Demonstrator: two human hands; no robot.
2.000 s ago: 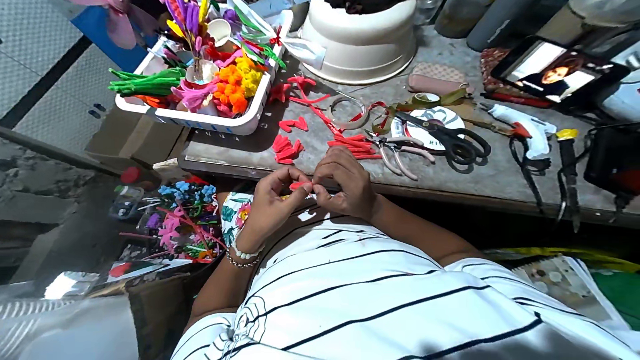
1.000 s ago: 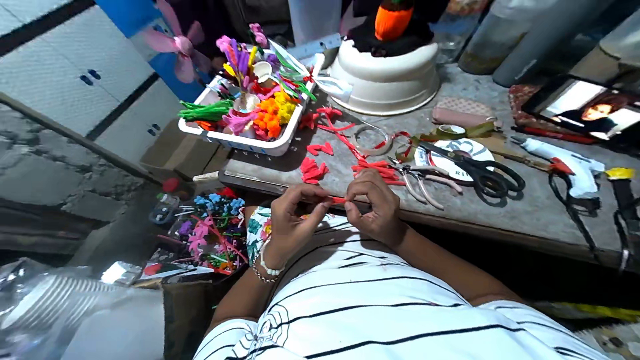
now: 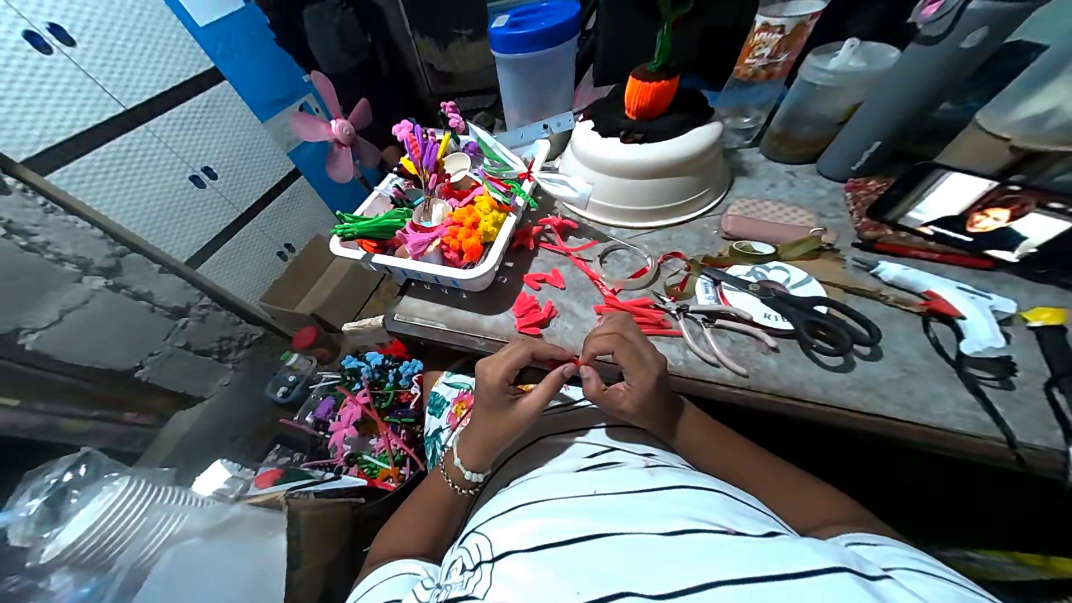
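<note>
My left hand (image 3: 519,394) and my right hand (image 3: 624,368) meet at the table's front edge, fingertips pinching a small red piece (image 3: 574,363), probably pipe cleaner; the fingers hide most of it. Just beyond them on the table lie a pile of folded red pieces (image 3: 533,313), a pair of bent red pieces (image 3: 544,279) and a bundle of straight red pipe cleaners (image 3: 641,316). Pliers (image 3: 712,335) rest right of the bundle, and black-handled scissors (image 3: 791,306) lie across a white ribbon spool (image 3: 760,289).
A white basket (image 3: 477,276) of coloured pipe-cleaner pieces stands at the back left, beside an upturned cream pot (image 3: 645,180). On the right are a glue gun (image 3: 955,301) with its cord and a phone (image 3: 976,213). A box of pipe-cleaner flowers (image 3: 360,427) sits lower left.
Both hands stay together at the table edge. A second ago a red strip spanned the gap between them; now their fingertips are closer together. The view has shifted, showing more of the table's back.
</note>
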